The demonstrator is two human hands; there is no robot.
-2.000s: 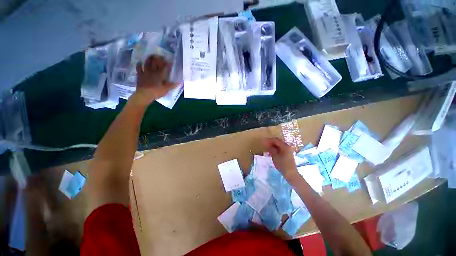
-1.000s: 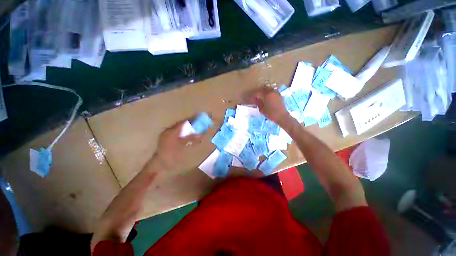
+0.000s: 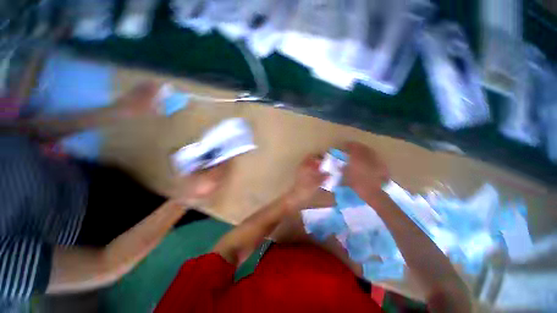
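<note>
The view is blurred. My left hand (image 3: pixel 308 178) and my right hand (image 3: pixel 364 171) are close together over the brown bench, with a small white and light blue leaflet (image 3: pixel 333 166) between them. The left fingers hold its left side; the right hand is at its right side, and its fingertips are too blurred to tell its grip. The leaflet pile (image 3: pixel 366 235) lies just below my hands, and more leaflets (image 3: pixel 467 220) spread to the right of my right forearm.
Another worker in a striped top (image 3: pixel 36 208) is at the left, a hand holding a white box (image 3: pixel 217 147) over the bench. That worker's other arm reaches a leaflet (image 3: pixel 172 101) by the white cord (image 3: pixel 256 67). Trays (image 3: pixel 455 79) line the green belt (image 3: pixel 293 76).
The view has swung left, bringing the other worker into sight. My left hand, earlier apart with a leaflet, is now beside my right hand.
</note>
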